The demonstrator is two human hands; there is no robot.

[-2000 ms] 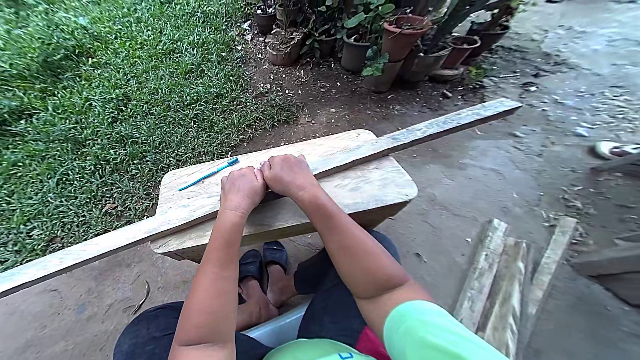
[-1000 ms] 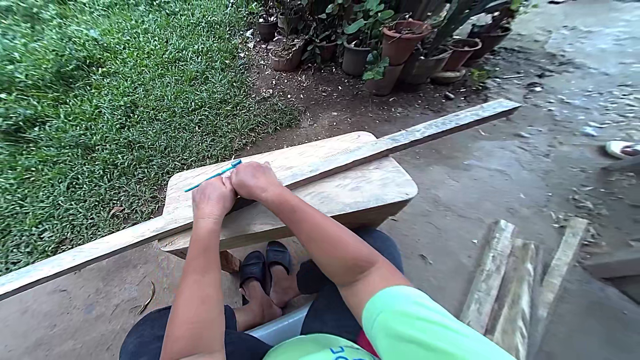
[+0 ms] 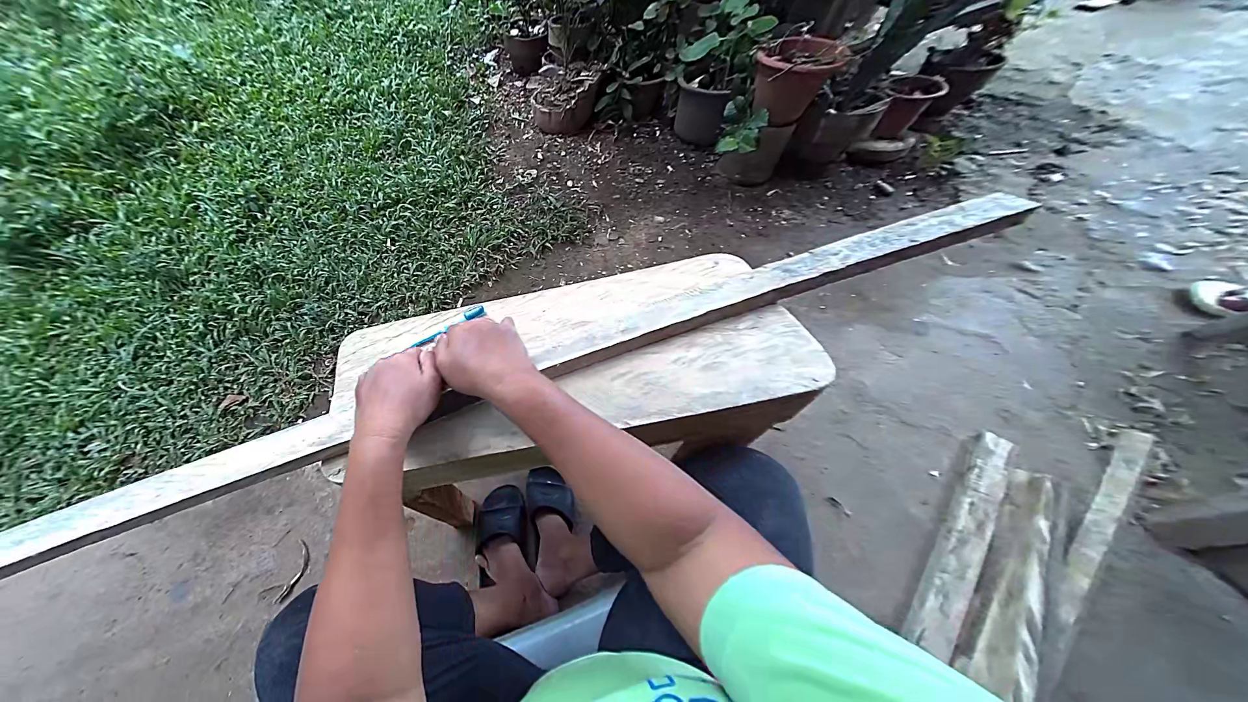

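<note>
A long wooden strip (image 3: 663, 317) lies diagonally across a small wooden table (image 3: 721, 361) with rounded corners, both its ends reaching past the tabletop. My left hand (image 3: 398, 392) and my right hand (image 3: 481, 356) are closed side by side on the strip, near the table's left part. Beneath them a dark edge shows along the strip; whether it is a tool or shadow I cannot tell. A blue pen-like object (image 3: 474, 313) lies on the tabletop just beyond my hands, partly hidden by them.
Several potted plants (image 3: 702, 112) stand beyond the table, with grass (image 3: 244, 175) at the left. Rough wooden boards (image 3: 960, 546) lie on the ground at the right. A white shoe or slipper (image 3: 1217, 296) is at the right edge. My sandalled feet are under the table.
Both hands have moved left along the strip since the oldest frame and now partly cover the blue object, which showed whole then. The strip has stayed in about the same place.
</note>
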